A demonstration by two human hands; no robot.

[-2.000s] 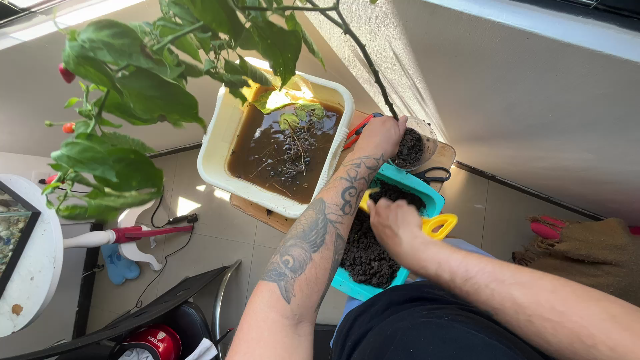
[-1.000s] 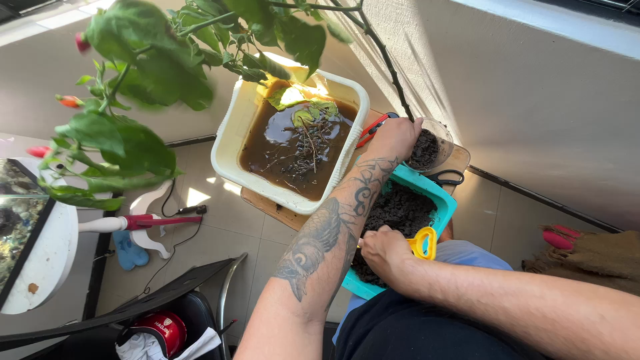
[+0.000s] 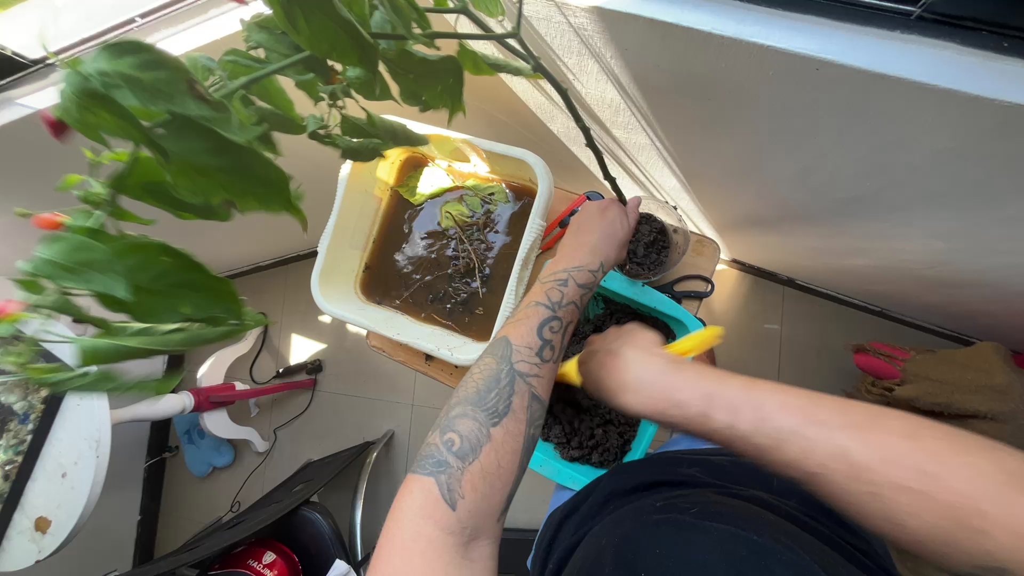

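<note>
My left hand [image 3: 602, 228] is closed around the base of the woody stem [image 3: 578, 120] of a leafy plant with red fruits, at the rim of a clear pot [image 3: 650, 240] holding dark soil. My right hand [image 3: 628, 364] grips a yellow plastic hand tool [image 3: 694, 342], probably a scoop; its yellow end shows on both sides of my fist. That hand is over a turquoise tub [image 3: 560, 468] of dark soil [image 3: 588, 436]. My left forearm passes over the tub's left side. The tool's tip is partly hidden behind my forearm.
A cream basin [image 3: 328, 280] of muddy water with leaves and roots sits on a wooden board [image 3: 424, 364]. Red-handled pruners [image 3: 562, 222] lie between basin and pot, black-handled scissors [image 3: 686, 288] right of the pot. Burlap [image 3: 952, 392] lies at right. Plant leaves [image 3: 216, 160] overhang the upper left.
My right hand has shifted within the tub area, and the yellow tool has turned in its grip. My left hand stays at the stem's base.
</note>
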